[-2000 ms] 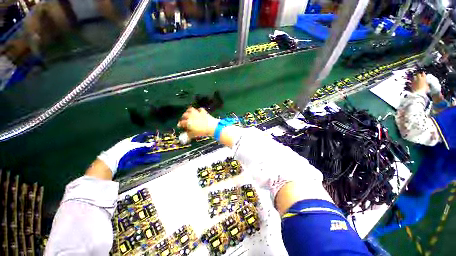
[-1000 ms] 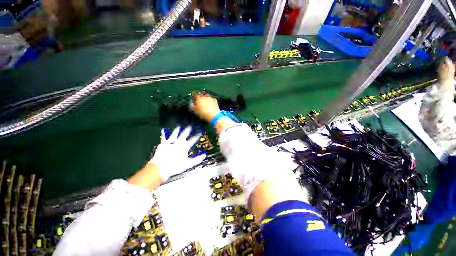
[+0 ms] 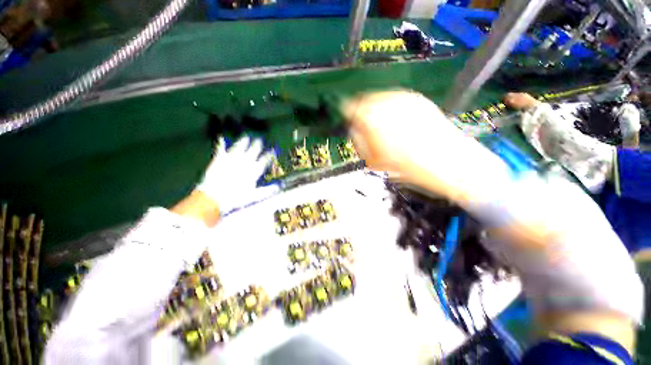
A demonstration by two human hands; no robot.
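My left hand, in a white glove with blue palm, lies with fingers spread at the near edge of the green conveyor belt, beside small circuit boards. My right hand is raised over the belt's near edge, blurred; its fingers and whether it holds anything cannot be made out. Black cables lie on the belt beyond my left hand, blurred. Joined board panels with yellow blocks lie on the white bench cover.
A heap of black cables lies at right, partly under my right arm. Tan strips stand at far left. A metal post and silvery conduit cross the view. Another person's sleeve shows at right.
My right hand has moved right and nearer the camera, away from the cables on the belt. My left hand stays at the belt's near edge. The view has shifted.
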